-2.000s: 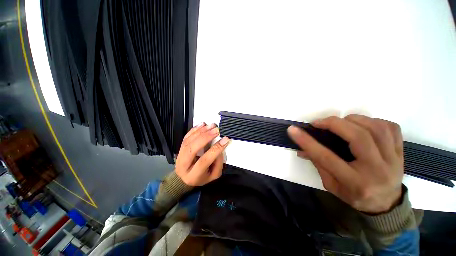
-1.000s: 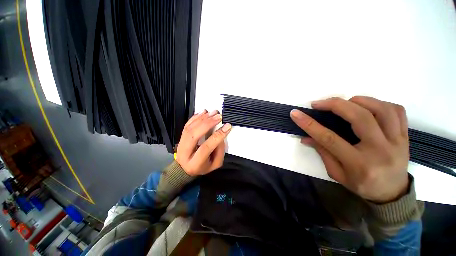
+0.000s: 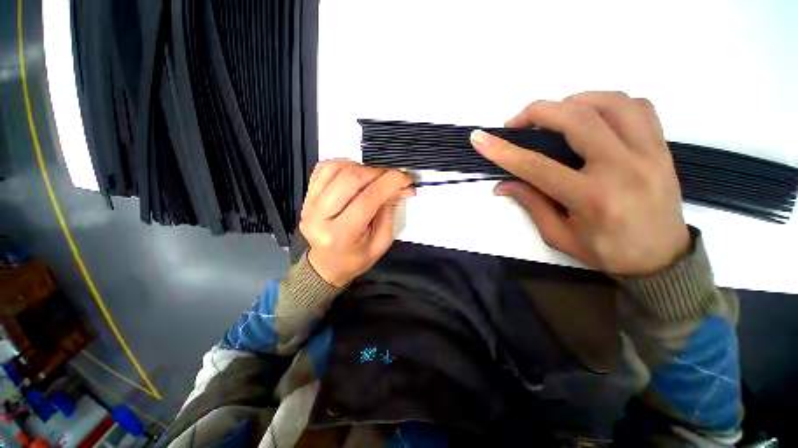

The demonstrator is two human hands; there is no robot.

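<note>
A bundle of narrow black strips (image 3: 420, 144) lies crosswise on the white table top, side by side with fine parallel lines. My right hand (image 3: 604, 179) grips the bundle from above around its middle, the index finger lying along the strips. My left hand (image 3: 354, 214) is at the bundle's left end. Its thumb and fingers pinch the end of one strip (image 3: 459, 182), which stands apart from the near side of the bundle and runs under my right hand. The fingertips partly hide the strip's end.
A large pile of black strips (image 3: 254, 105) lies at the left, its ends hanging over the near table edge. The white table top (image 3: 542, 44) runs behind the bundle. A dark apron (image 3: 420, 341) is at the near edge. Coloured bins (image 3: 79, 420) stand at lower left.
The bundle and both hands now appear higher in the picture and slightly left. My left hand has closed its fingers on one strip, and a gap has opened between that strip and the bundle.
</note>
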